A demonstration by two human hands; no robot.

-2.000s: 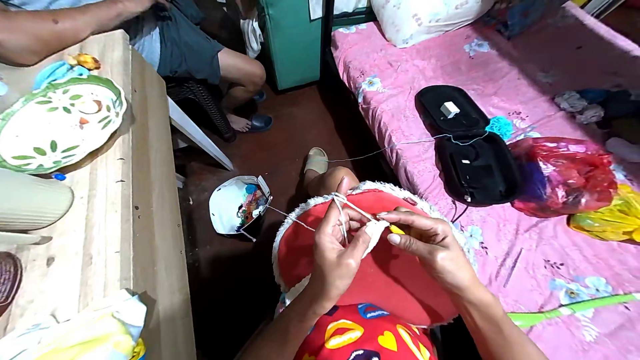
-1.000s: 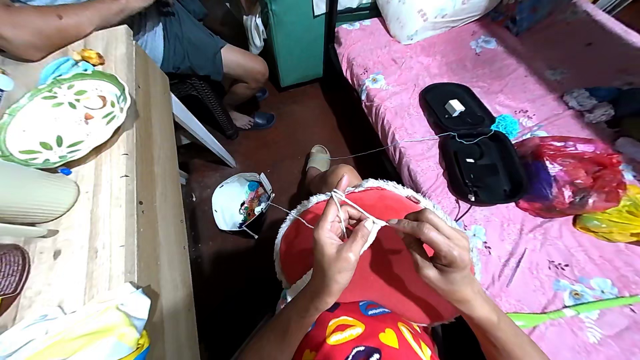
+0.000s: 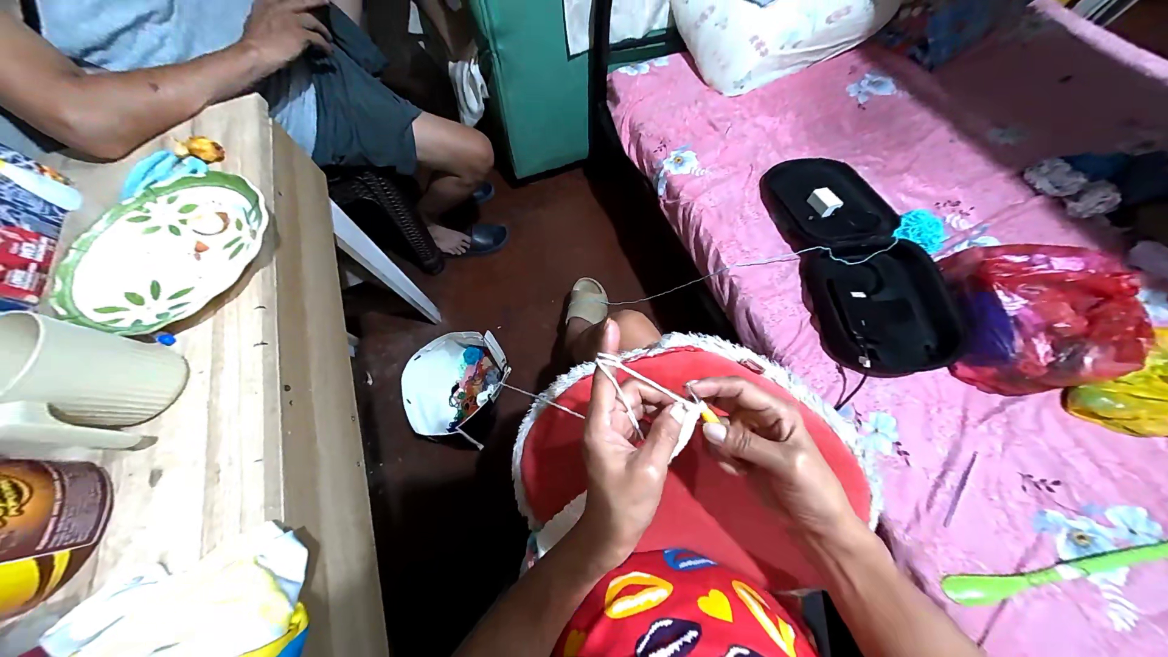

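Above a red cushion with a fluffy white edge (image 3: 730, 511), both hands meet around a small piece of cream crochet work (image 3: 683, 436). My left hand (image 3: 630, 447) pinches the piece, with cream yarn (image 3: 639, 372) looped over its raised index finger. Beside it, my right hand (image 3: 766, 438) grips a crochet hook with a yellow handle (image 3: 708, 415); the hook's tip is too small to make out at the stitches. A strand runs left from the hands toward a white container of colored yarn scraps (image 3: 438, 388) on the floor.
A wooden table (image 3: 228, 401) at left holds a leaf-patterned dish (image 3: 155, 265) and a beige pitcher (image 3: 91, 370). Another person (image 3: 365, 109) sits behind it. On the pink bed (image 3: 712, 137) lie an open black case (image 3: 876, 301), blue yarn (image 3: 920, 231), a red plastic bag (image 3: 1049, 310) and a green strap-like item (image 3: 1049, 577).
My right hand was a little apart from the crochet piece one second ago and is now close against it, with the yellow handle showing again.
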